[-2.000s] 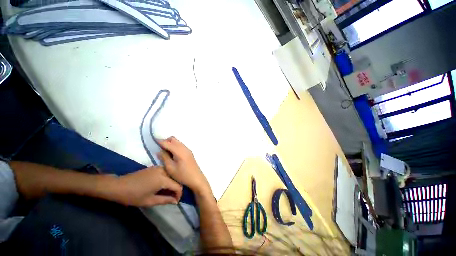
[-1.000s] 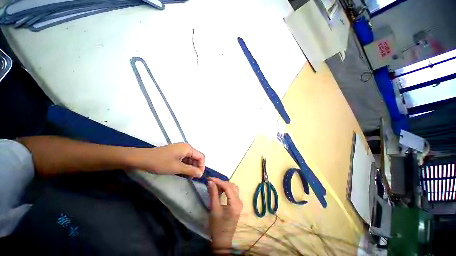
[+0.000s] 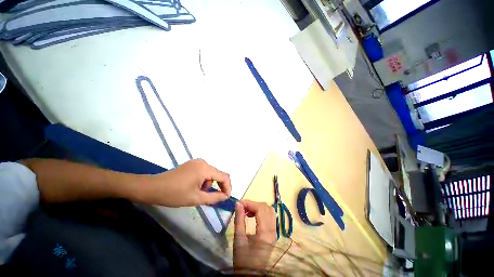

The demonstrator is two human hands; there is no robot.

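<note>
A long band piece with a pale centre and blue-grey edge point(image 3: 157, 116) lies on the white surface and passes under my left hand; its lower end shows beyond the hand. My left hand point(image 3: 203, 184) pinches a dark navy part point(image 3: 226, 204). Whether this belongs to the same band is unclear. My right hand point(image 3: 253, 219) has its thumb and fingertips closed at the other end of the navy part. A needle cannot be made out. Fine dark and reddish strands point(image 3: 309, 257) run near the right hand.
A stack of band pieces point(image 3: 70, 24) lies at upper left. One dotted navy strip point(image 3: 273, 101) lies on white, another point(image 3: 322, 192) on tan board beside a curved navy piece point(image 3: 304, 208). Green-handled scissors point(image 3: 283, 219) lie just beyond my right hand. A loose thread point(image 3: 201, 62) lies alone.
The band has turned and shifted from its earlier curved position. My hands, first crossed together, are now side by side at the navy part. The view has shifted too.
</note>
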